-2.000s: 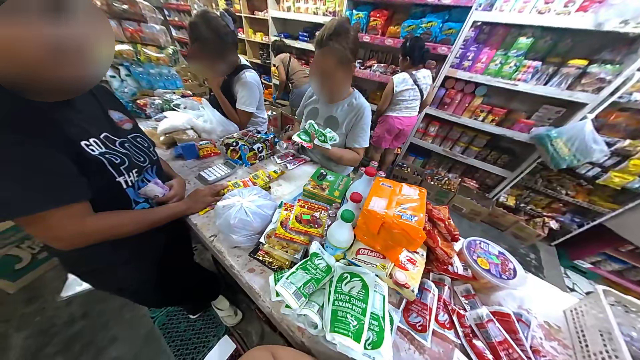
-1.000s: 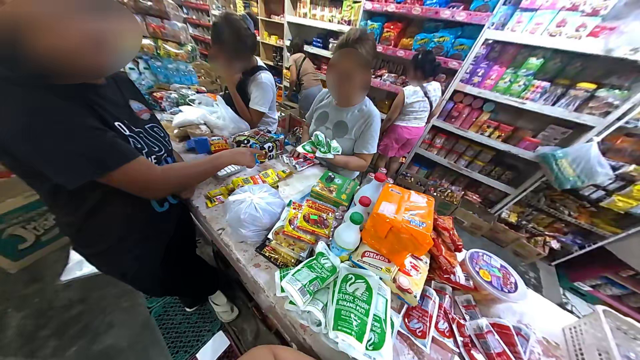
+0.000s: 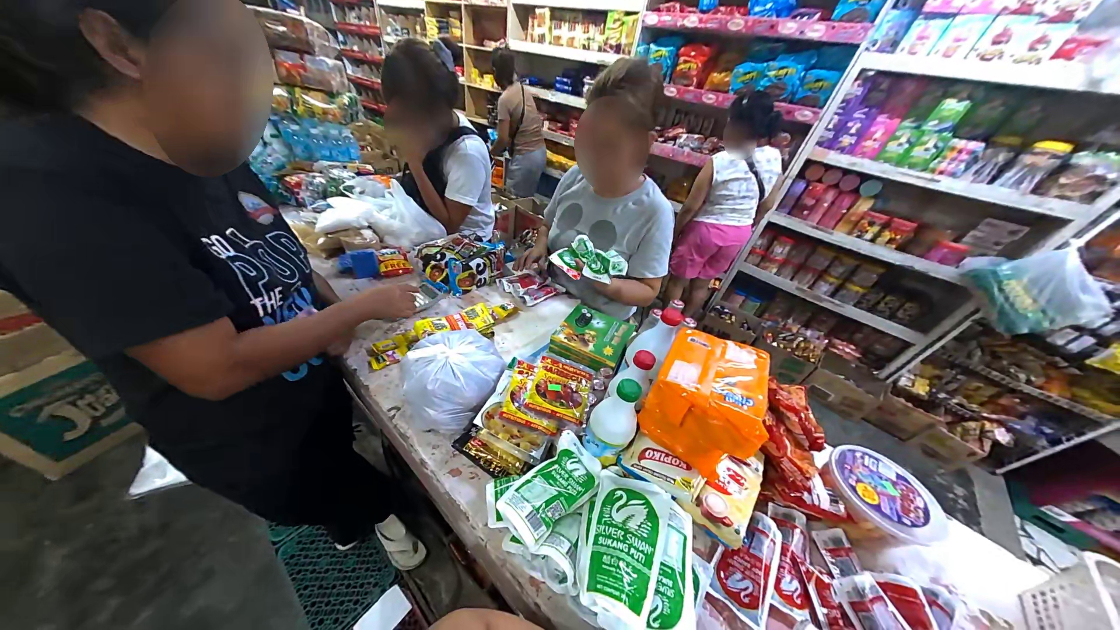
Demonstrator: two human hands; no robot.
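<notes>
Neither my left hand nor my right hand shows; only a bit of bare skin is visible at the bottom edge. On the counter nearest me lie green and white Silver Swan vinegar pouches [image 3: 623, 542], with red and white pouches [image 3: 745, 560] to their right. Behind them are a Kopiko coffee pack [image 3: 662, 464], an orange plastic-wrapped pack [image 3: 707, 394], white bottles with green and red caps [image 3: 614, 420], noodle packets [image 3: 547, 389], a green box [image 3: 592, 336] and a knotted white plastic bag [image 3: 451, 379]. A round clear tub [image 3: 885, 493] stands at the right.
A person in a black shirt [image 3: 201, 262] stands at the left, one hand over the counter. Across it, a person in a grey shirt [image 3: 610, 219] holds green and white packets [image 3: 588, 260]. Stocked shelves [image 3: 954, 179] line the back and right. A white plastic basket [image 3: 1072, 595] is at lower right.
The black-shirted person's hand has moved from the yellow packets farther along the counter. The grey-shirted person still holds the green and white packets, with the other hand now lower, near the counter.
</notes>
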